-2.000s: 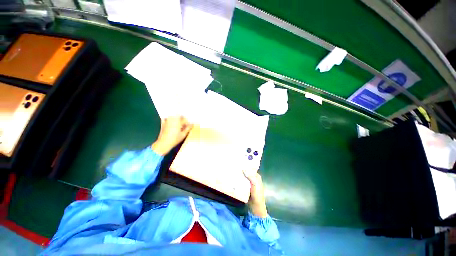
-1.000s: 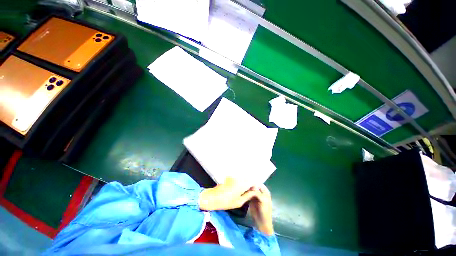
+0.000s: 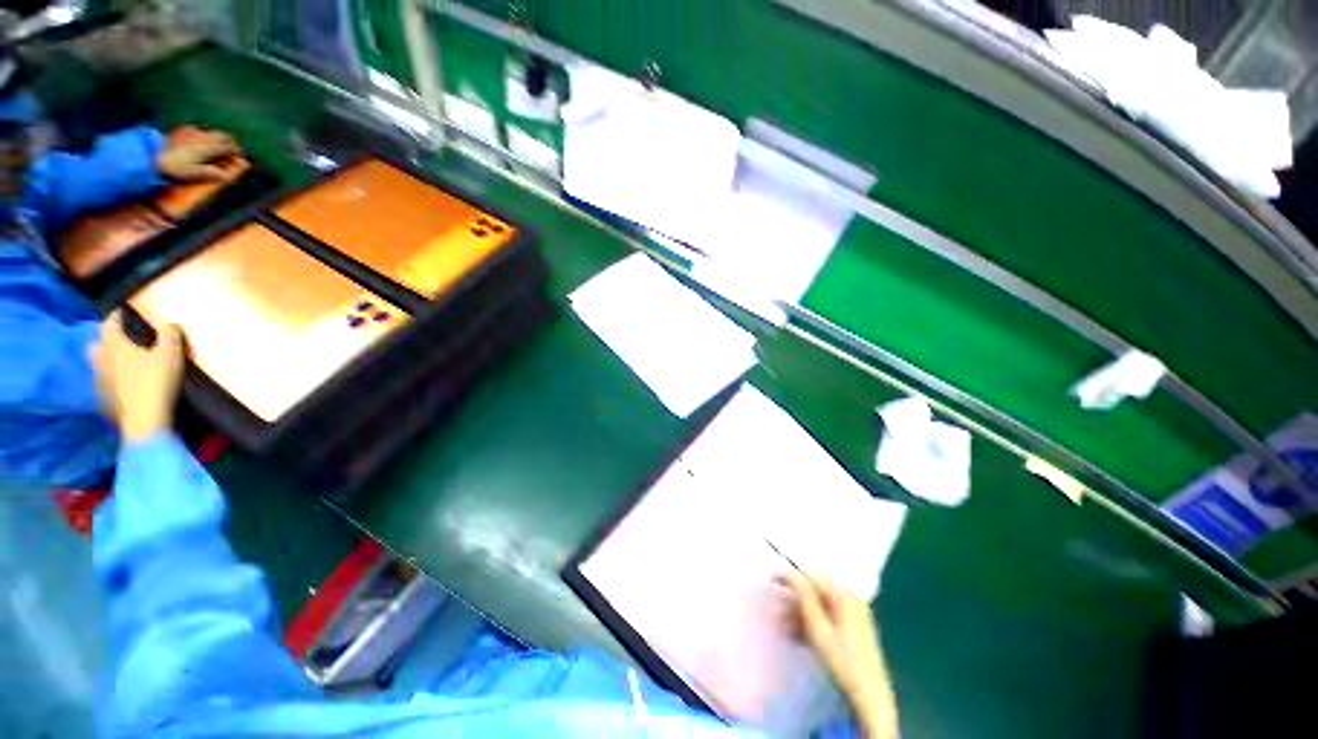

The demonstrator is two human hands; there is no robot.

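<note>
A black foam tray [image 3: 636, 645] lies in front of me, its pockets covered by white sheets [image 3: 708, 556]; whether tablets lie beneath is hidden. My right hand [image 3: 838, 628] is blurred and touches the sheets at their right side. At the left stands a stack of black trays [image 3: 434, 368]. Its top tray shows two orange tablets, one nearer [image 3: 268, 325] and one farther [image 3: 393, 231], camera lenses at their right corners. My left hand [image 3: 140, 375] grips the near left corner of that top tray.
Another person's hand [image 3: 200, 152] rests by a tray with orange tablets at the far left. A white sheet stack [image 3: 665, 332] and a crumpled white scrap [image 3: 922, 451] lie on the bench. Papers [image 3: 651, 159] hang at the back rail. A dark block [image 3: 1243, 671] stands at the right edge.
The view has swung left. My left hand has moved from the white sheets to the left tray stack. White sheets now lie flat over the front tray, where an orange tablet showed earlier.
</note>
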